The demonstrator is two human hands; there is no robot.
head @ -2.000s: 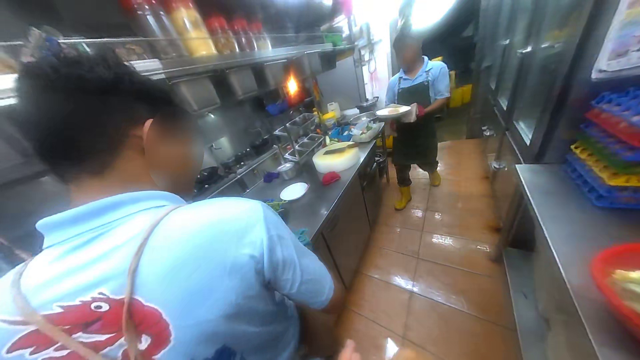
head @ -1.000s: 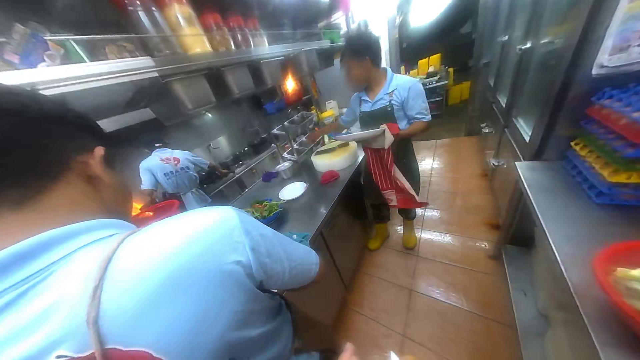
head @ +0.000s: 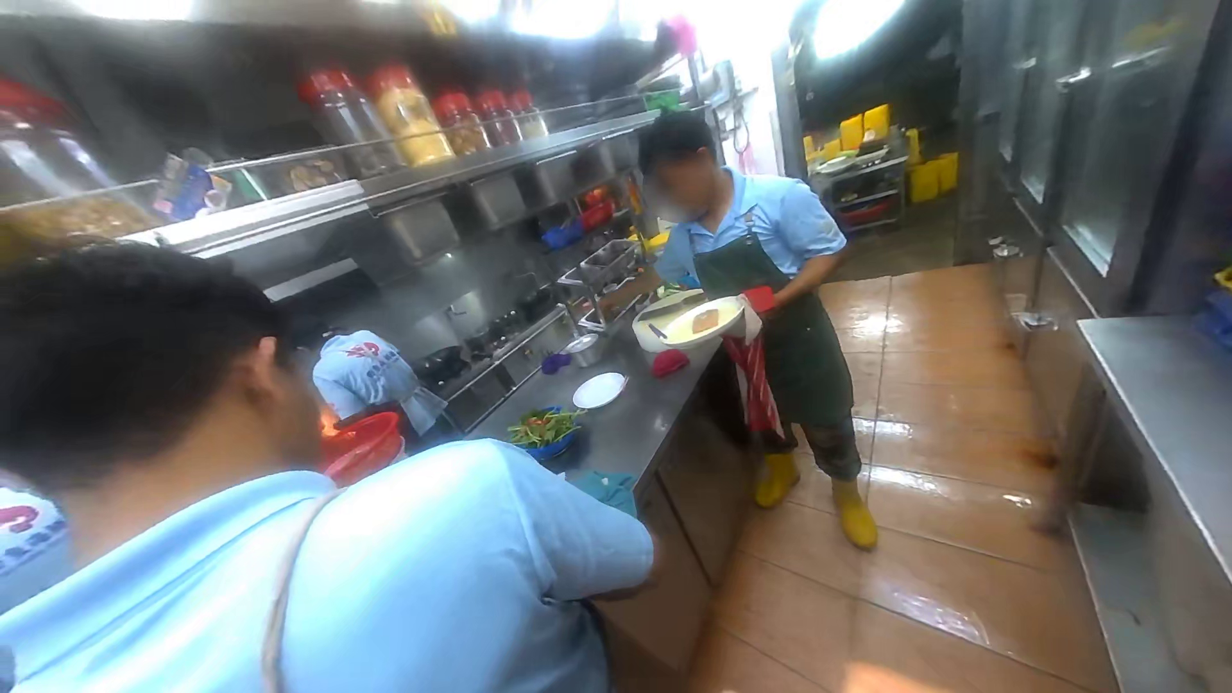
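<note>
Neither of my hands shows in the head view. Close in front, a co-worker in a light blue shirt (head: 414,577) leans over the steel counter (head: 626,423), back towards me, with the hands hidden. On that counter are a blue bowl of leafy greens (head: 544,430), a white plate (head: 600,390), a teal cloth (head: 606,489) and a red cloth (head: 670,363). Beyond, a person in a dark green apron (head: 760,279) holds an oval white dish (head: 705,320) with a brown piece of food on it, over a round cutting board (head: 654,327).
Another worker (head: 371,375) bends near a red plastic basin (head: 361,445) by the stoves at left. Jars with red lids (head: 409,115) line a steel shelf above. A steel table (head: 1169,404) and tall steel cabinets (head: 1088,144) stand at right, beside the wet-looking tiled floor (head: 905,481).
The aproned person has come from the aisle to the counter, and the dish now tilts over the cutting board. The near co-worker has moved lower left. The worker at the stoves has come into view.
</note>
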